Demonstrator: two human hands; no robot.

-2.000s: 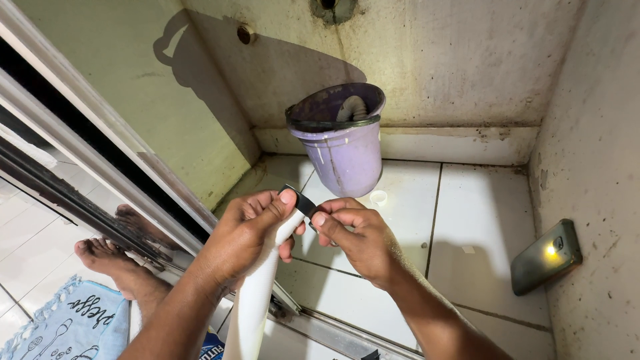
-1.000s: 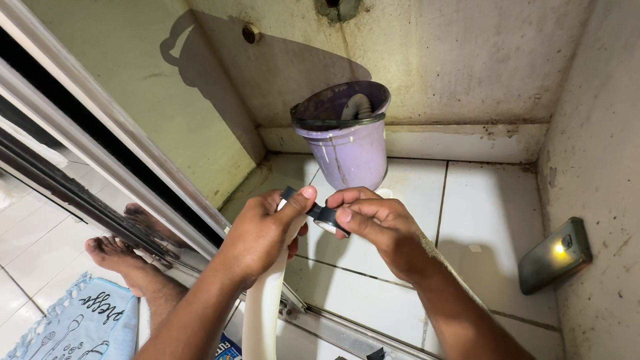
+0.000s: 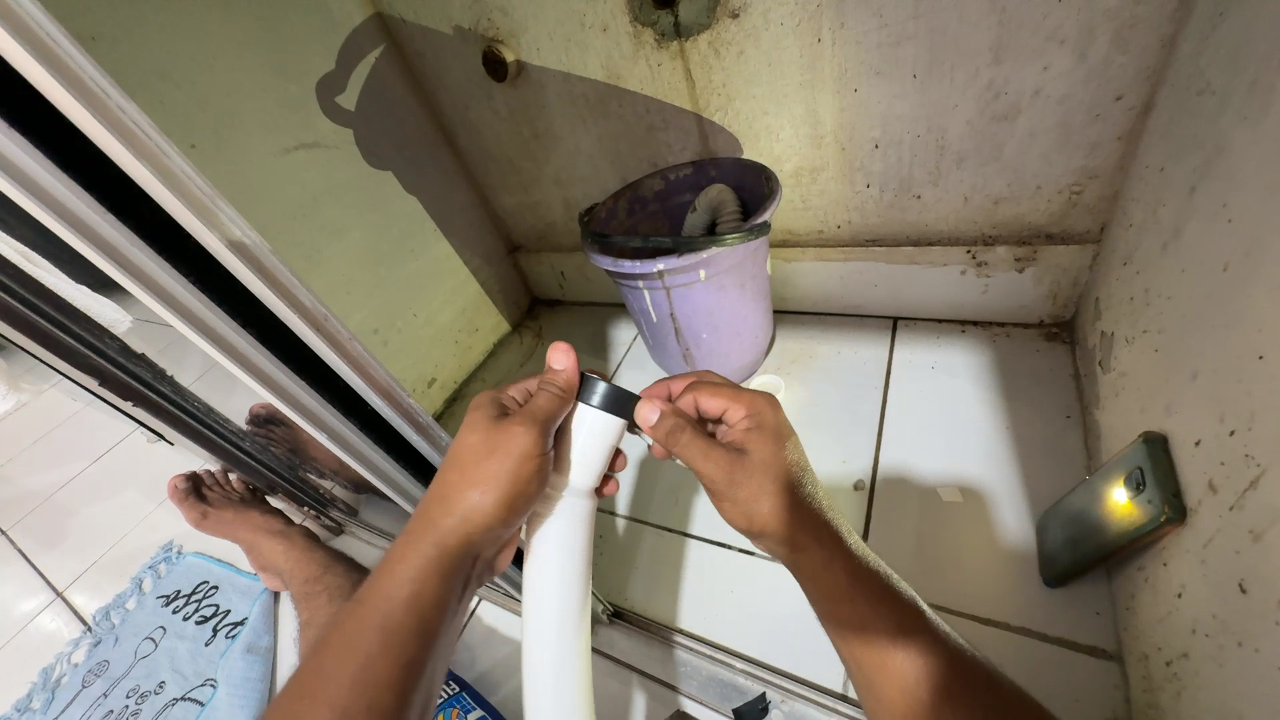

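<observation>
My left hand (image 3: 515, 445) grips the upper end of a white plastic pipe (image 3: 558, 590), its thumb pointing up beside the rim. Black tape (image 3: 608, 398) is wrapped around that end of the pipe. My right hand (image 3: 722, 445) pinches the tape at the right side of the rim between thumb and fingers; what lies behind its fingers is partly hidden. Beyond the hands, a purple plastic bucket (image 3: 700, 310) stands on the tiles with a grey corrugated hose (image 3: 714, 210) inside.
A phone (image 3: 1112, 510) with its light on leans against the right wall. A sliding door frame (image 3: 230, 260) runs along the left. A bare foot (image 3: 235, 515) is by a blue printed cloth (image 3: 190, 640). A black scrap (image 3: 750, 706) lies on the door track (image 3: 700, 665).
The black strip was stretched between my hands one second ago; now it sits around the pipe's end. My right hand has moved slightly down beside the rim.
</observation>
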